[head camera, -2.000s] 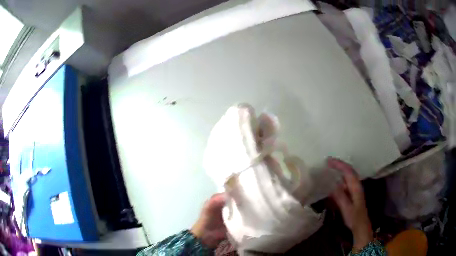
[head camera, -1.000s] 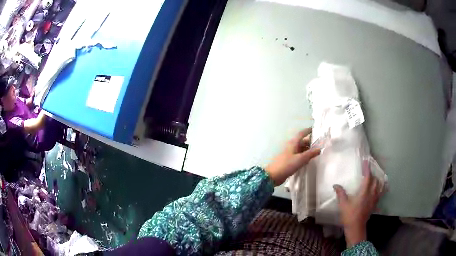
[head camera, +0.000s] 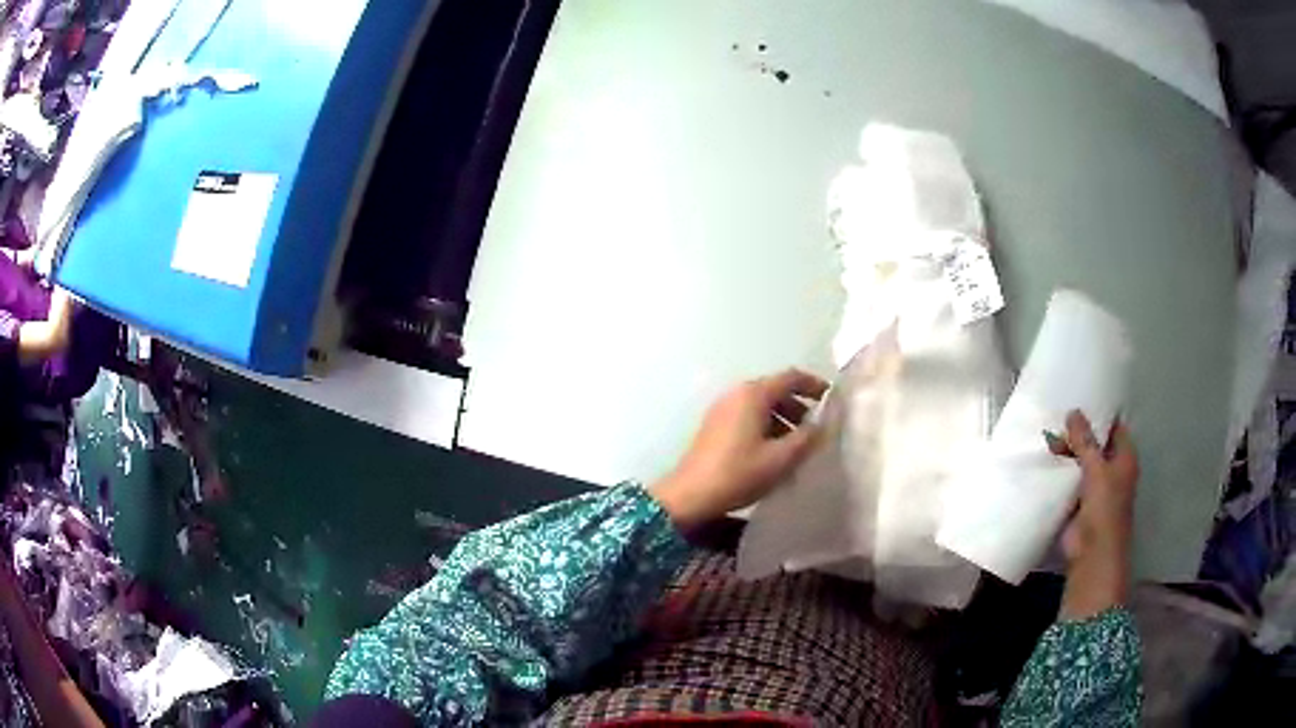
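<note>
A bundle of white cut pieces (head camera: 917, 413) lies on the pale grey-green table (head camera: 682, 185), its near end at the table's front edge. A small bundle ticket (head camera: 974, 280) with marks lies on its upper part. My right hand (head camera: 1102, 477) holds a separate white piece (head camera: 1045, 427) just right of the bundle. My left hand (head camera: 753, 441) is at the bundle's left side, fingers curled beside a greyish flap; I cannot tell whether it grips it.
The blue fusing machine (head camera: 306, 171) stands at the left, with the dark feed conveyor belt (head camera: 441, 185) beside it. Another person's arm (head camera: 46, 330) shows at the far left. Scraps (head camera: 185, 676) lie at lower left. A white strip lies along the far table edge.
My right hand has moved right with a white piece that is now apart from the bundle. My left hand has moved slightly down and left. The camera view has shifted.
</note>
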